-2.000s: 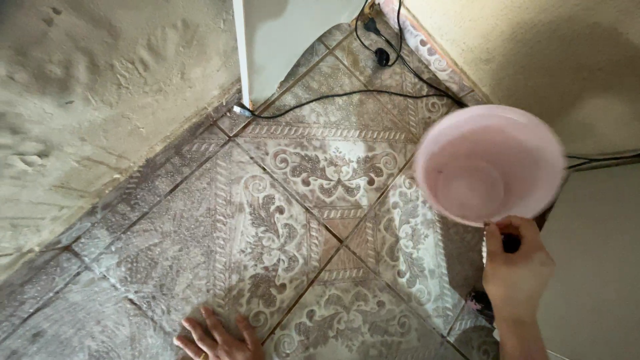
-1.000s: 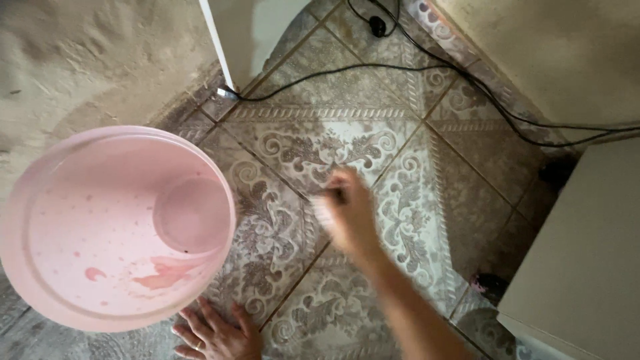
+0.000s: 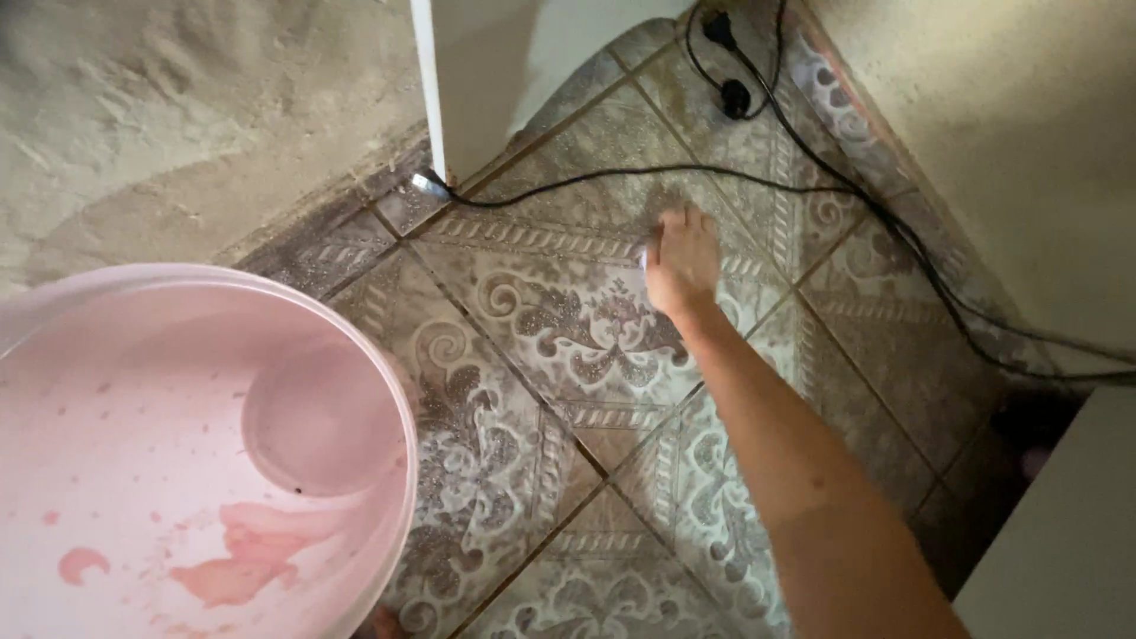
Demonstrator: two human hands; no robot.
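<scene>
My right hand (image 3: 685,257) is down on the patterned floor tiles (image 3: 612,417), its fingers curled over something mostly hidden; a small pale edge shows at its left side. A large pink plastic bucket (image 3: 324,417) lies tilted at the lower left, its mouth facing the camera, with reddish stains and specks inside. Of my left hand only a small bit of finger (image 3: 386,624) shows at the bottom edge beside the bucket's rim; the rest is hidden. The tiles around my right hand look wet, with small droplets.
A black power cord (image 3: 603,171) with a plug (image 3: 717,28) crosses the floor beyond my right hand. A white panel edge (image 3: 429,89) stands at the back. Rough walls (image 3: 222,98) rise at left and right. A pale box-like object (image 3: 1056,532) is at the lower right.
The pink bucket has gone from my right hand, on the right side, to the lower left. My right hand has since moved farther out across the tiles, toward the cord.
</scene>
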